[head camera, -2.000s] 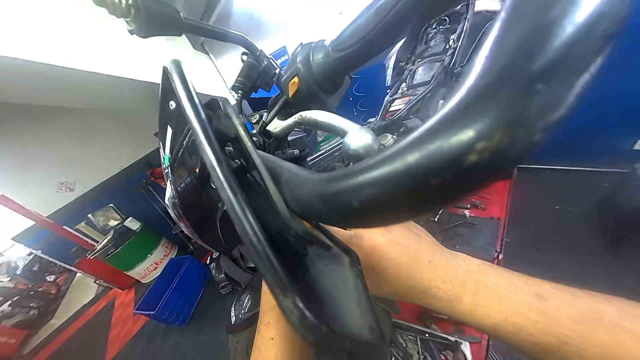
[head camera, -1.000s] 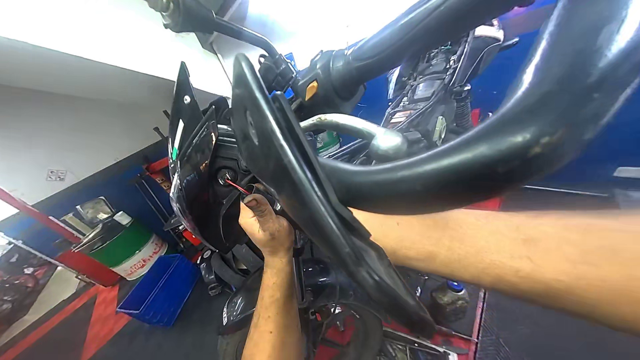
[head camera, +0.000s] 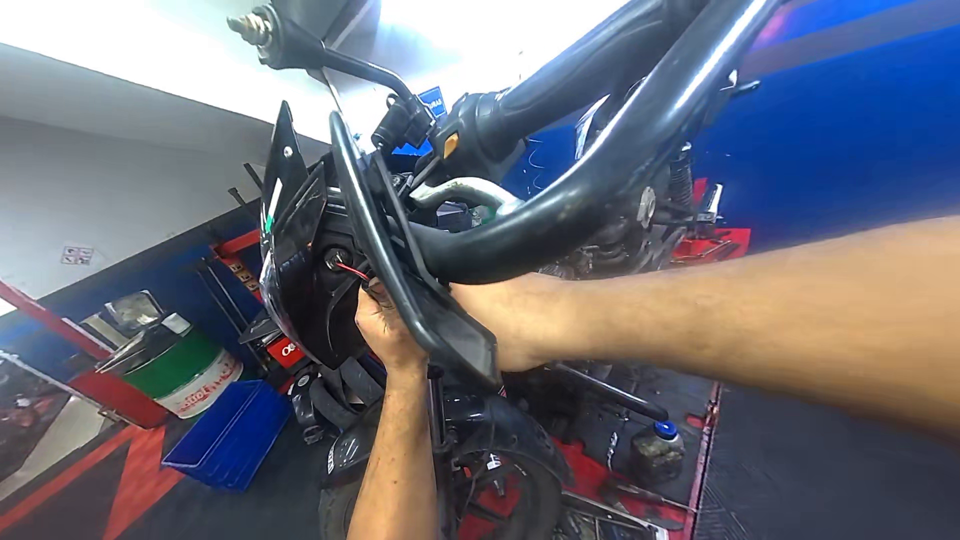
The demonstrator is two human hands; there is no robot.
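Note:
My left hand comes up from below, behind the motorcycle's headlight fairing. Its thumb and fingers are closed around a thin red wire, which runs to a round socket in the back of the headlight unit. My right hand reaches in from the right, beneath the thick black curved tube. A black side panel hides its fingers, so its grip does not show. Above are a silver lever, the handlebar switch housing and a mirror stem.
Below are the front fender and wheel, over a red and black lift. A jar with a blue cap stands on the lift at right. At left are a blue bin, a green and white drum and a red post.
My left hand, mostly hidden behind the side panel two seconds ago, now shows with the red wire. The side panel and the curved tube have shifted in view as the camera moved.

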